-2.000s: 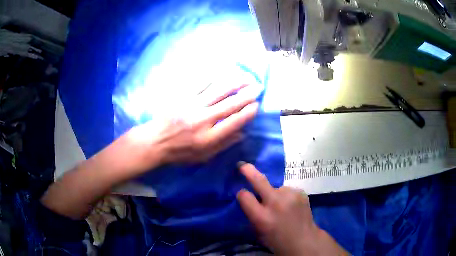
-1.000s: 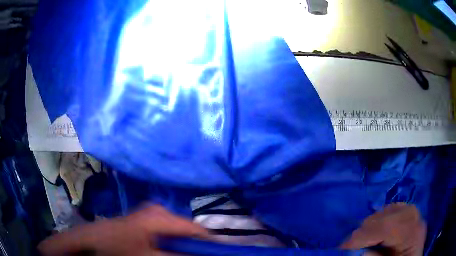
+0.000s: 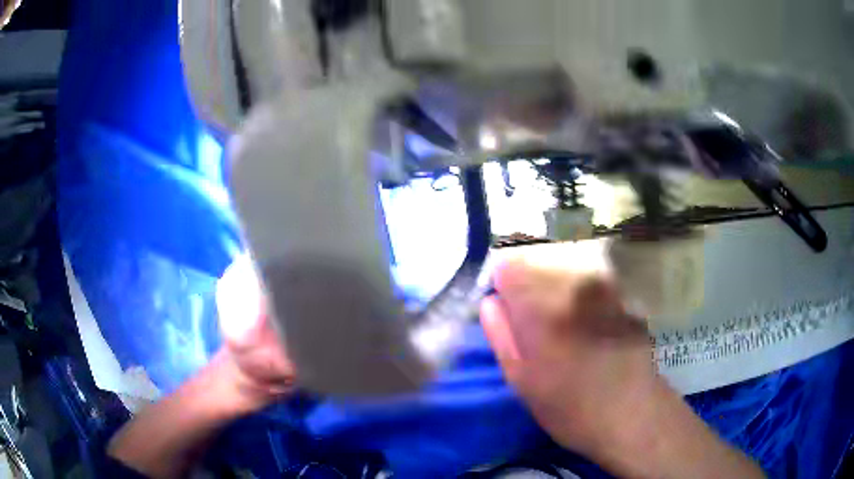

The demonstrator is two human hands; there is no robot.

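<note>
The blue fabric (image 3: 150,253) lies on the white table under the sewing machine head (image 3: 318,234), which looms large and blurred in front. More blue fabric shows between and below my hands. My left hand (image 3: 248,327) is at the fabric left of the machine head, partly hidden behind it; its grip cannot be made out. My right hand (image 3: 562,337) is right of the head's pale cover, near the presser foot area, fingers bent inward at the fabric's edge. Blur and glare hide its fingertips.
Black thread snips (image 3: 791,210) lie on the right, partly behind the machine head. A printed rule (image 3: 740,332) runs along the white table's front edge (image 3: 768,365). Blue cloth (image 3: 787,412) hangs below it. Part of a person shows at the top left corner (image 3: 7,11).
The view has moved in close behind the machine head, which now covers much of the picture. Both hands have come up from the lower edge to the table, closer together.
</note>
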